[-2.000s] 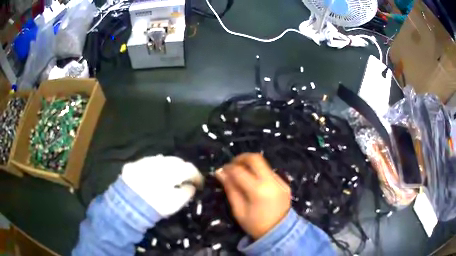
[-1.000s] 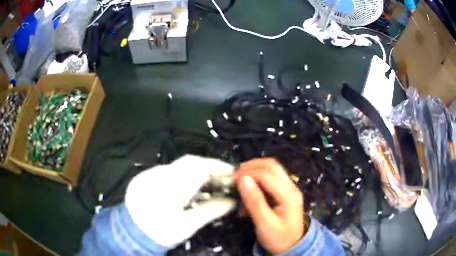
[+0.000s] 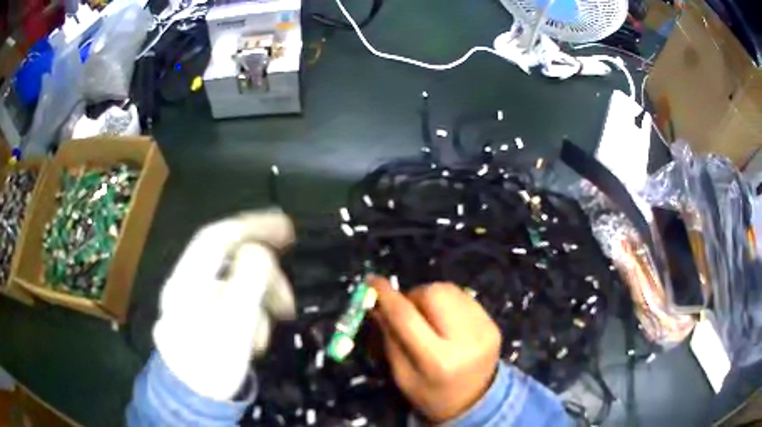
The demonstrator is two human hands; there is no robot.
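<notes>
My bare right hand (image 3: 439, 346) holds a small green circuit board (image 3: 352, 322) with silver ends between thumb and fingers. The board slants down and left over the heap. My left hand (image 3: 219, 304), in a whitish glove, is to the left of the board and apart from it, blurred, with its fingers curled and spread. No object shows in it. The heap of black cables (image 3: 468, 258) with small white-silver ends lies under and around the right hand.
An open cardboard box (image 3: 138, 238) of green and silver pieces is at left, a second box (image 3: 18, 225) beyond it. A grey-white fixture (image 3: 255, 87) stands back left, a fan (image 3: 576, 18) back right. Bagged wires (image 3: 639, 283), a dark flat rectangle (image 3: 678, 258) and plastic bags (image 3: 727, 250) lie right.
My left hand has moved left, away from my right hand, and its fingers have parted. The green board now shows in my right fingers. The view has shifted slightly.
</notes>
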